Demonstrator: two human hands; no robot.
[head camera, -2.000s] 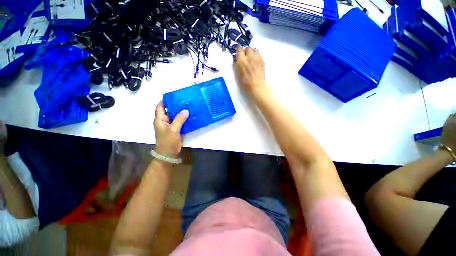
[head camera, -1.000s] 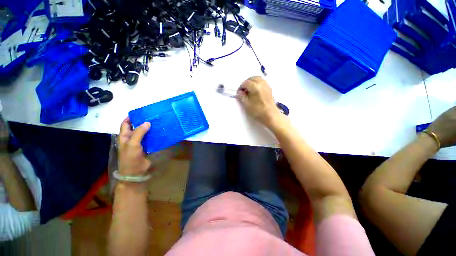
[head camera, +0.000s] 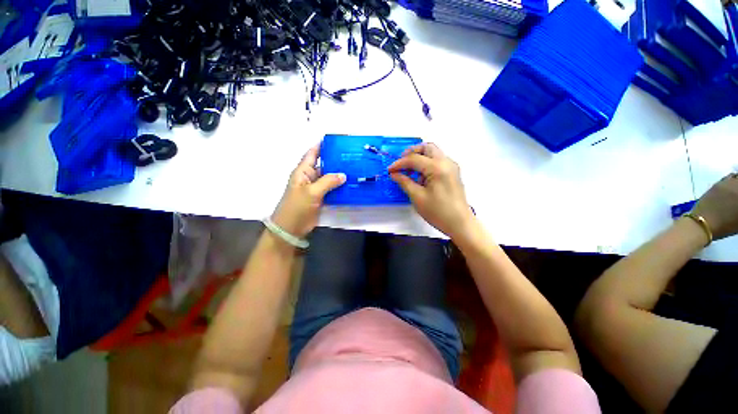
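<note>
A bright-blue blister tray is held flat over the near edge of the white table. My left hand grips its left end, with the thumb on top. My right hand is over the tray's right end and pinches a thin black USB cable between thumb and fingers. Two small cable connectors with pale tips point left over the tray. The rest of the cable is hidden by my right hand, and I cannot tell whether the connectors touch the recesses.
A black cable pile lies at the far left-centre. Overlapping filled trays lie at left. A stack of empty blister trays stands at right, with layered packs beyond. Another person's arm is at right.
My left hand has brought the tray to the right and levelled it. My right hand has moved from the pile to the tray with a cable. One loose cable now trails out of the pile.
</note>
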